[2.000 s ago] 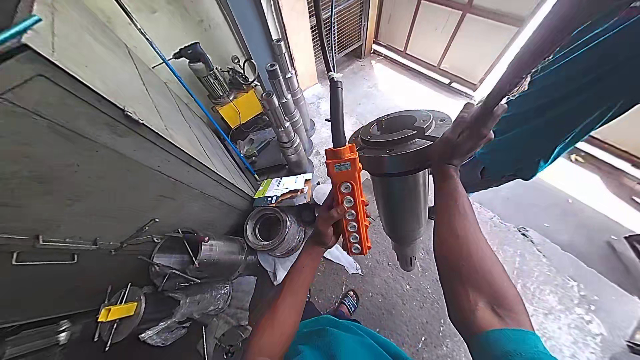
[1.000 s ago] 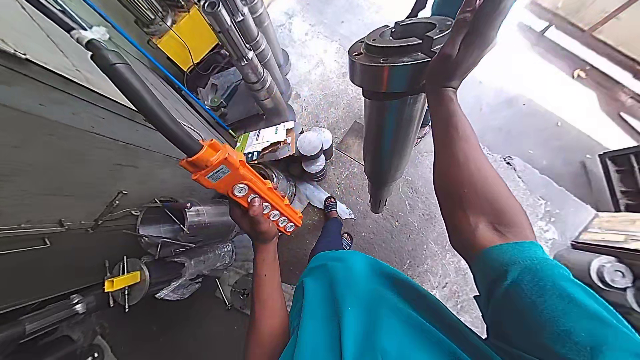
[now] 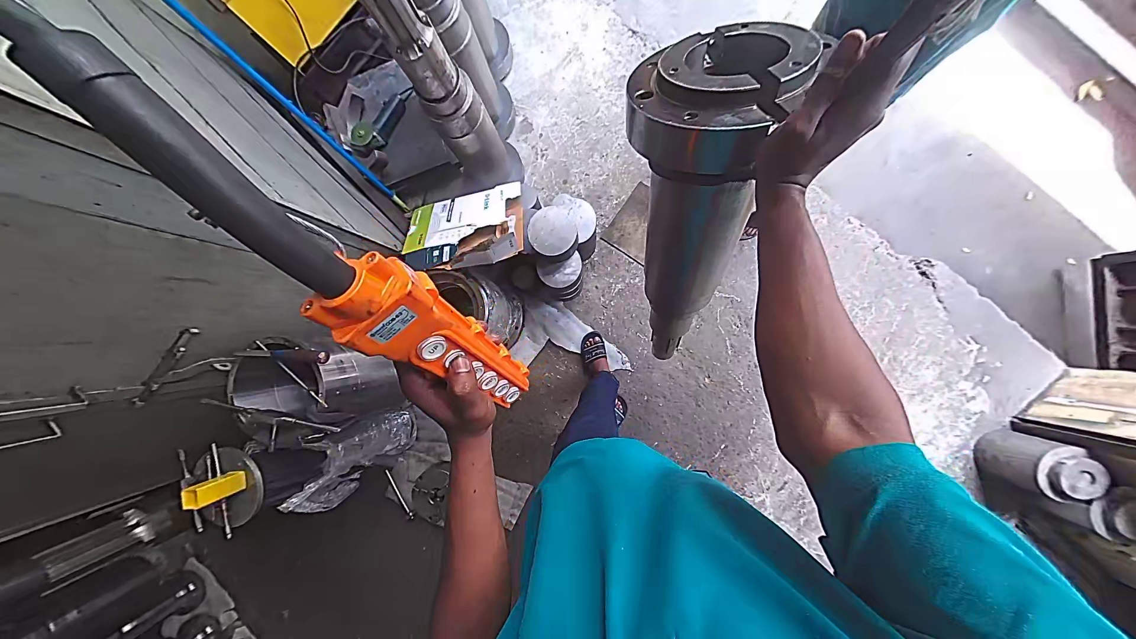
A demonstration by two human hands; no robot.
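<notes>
An orange push-button pendant control [image 3: 399,324], with a thick black cable [image 3: 177,151] running from its top to the upper left, lies in my left hand [image 3: 453,395], the thumb on one of its round buttons. To the right hangs or stands a heavy steel cylinder [image 3: 697,240], roughly upright, with a wide slotted flange [image 3: 701,133] at its top and a narrow lower end. The palm of my right hand [image 3: 816,124] rests against the flange's right side, fingers extended. What bears the cylinder's weight cannot be seen.
Steel shafts [image 3: 461,115] stand beyond, near a torn cardboard box [image 3: 470,217] and stacked round discs [image 3: 555,235]. At left, a metal cylinder [image 3: 355,382] and rods lie by a grey cabinet. Steel rollers [image 3: 1047,466] lie at right. Another person's teal clothing [image 3: 923,44] shows at the top.
The pendant has tilted over to the left in my left hand, its cable now slanting to the upper left. My right hand stays at the flange. The view has tipped downward.
</notes>
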